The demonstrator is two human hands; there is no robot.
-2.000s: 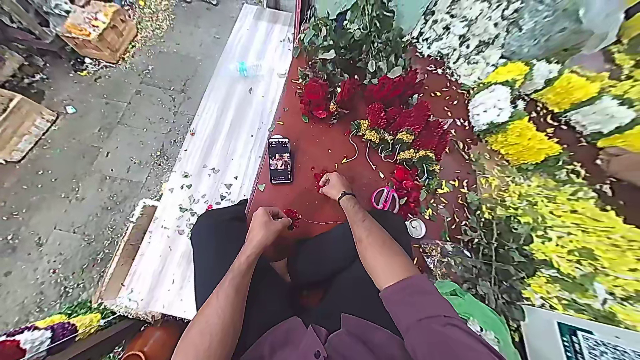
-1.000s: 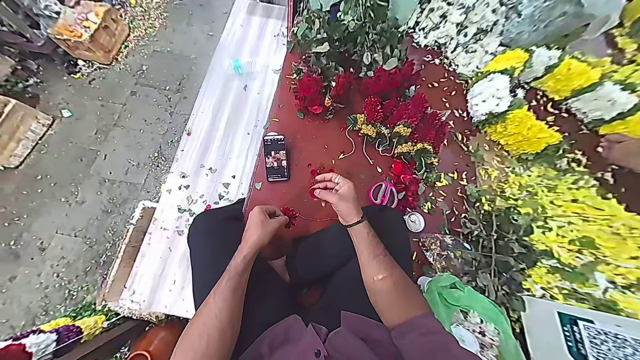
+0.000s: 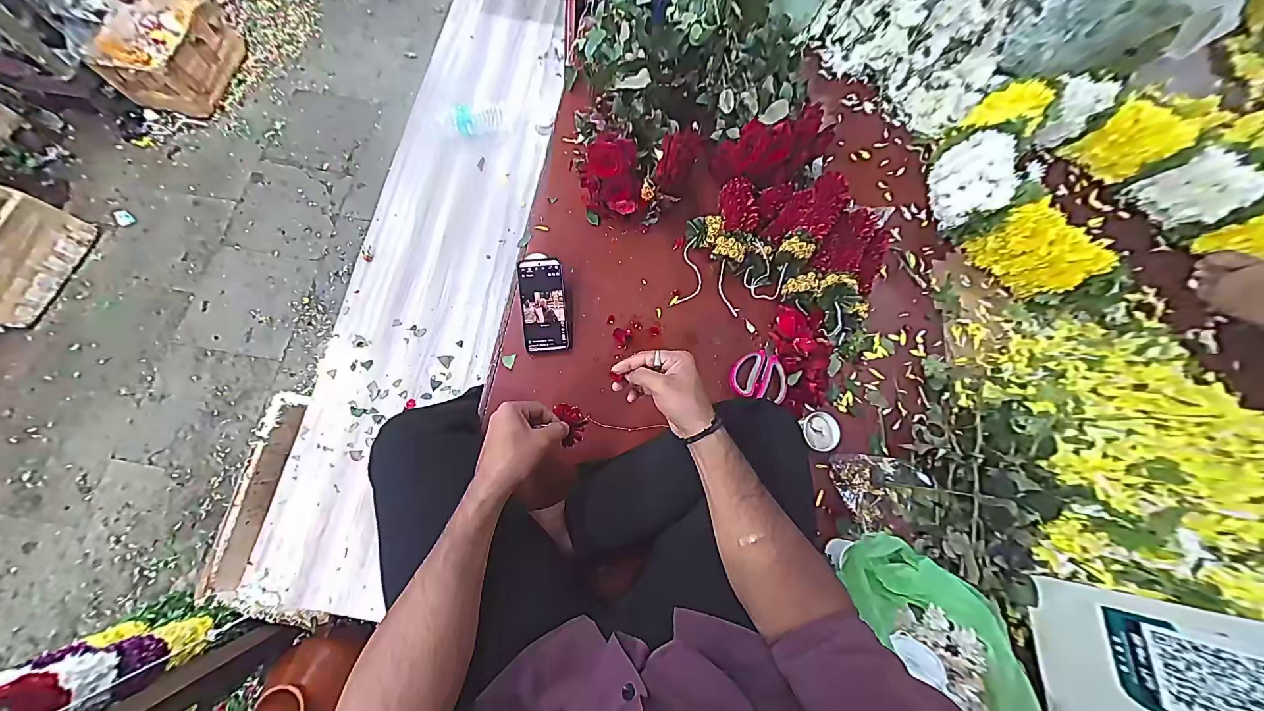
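My left hand point(image 3: 525, 439) pinches one end of a small string of red petals point(image 3: 570, 425) above my lap. A thin thread point(image 3: 627, 427) runs from it to the right, under my right hand point(image 3: 664, 383). Between the fingertips of that hand is a small red petal or bud point(image 3: 618, 377). Loose red petals point(image 3: 632, 331) lie on the red surface just beyond. Pink-handled scissors point(image 3: 758, 376) and a small round white item point(image 3: 821, 432), perhaps a thread spool, lie right of my right hand. Past them are red roses point(image 3: 802, 341) and bundled red flower garlands point(image 3: 825, 222) with yellow blossoms and white strings.
A phone point(image 3: 545, 304) with a lit screen lies ahead on the left. Leafy rose stems point(image 3: 691, 69) stand at the back. White and yellow flower bunches point(image 3: 1042, 247) fill the right, where another person's hand point(image 3: 1229, 286) shows at the edge. A green plastic bag point(image 3: 894, 563) sits near my right elbow.
My right hand has lifted from the loose petals on the red surface and moved slightly nearer to me. My left hand stays in about the same place. Another person's hand has appeared at the right edge.
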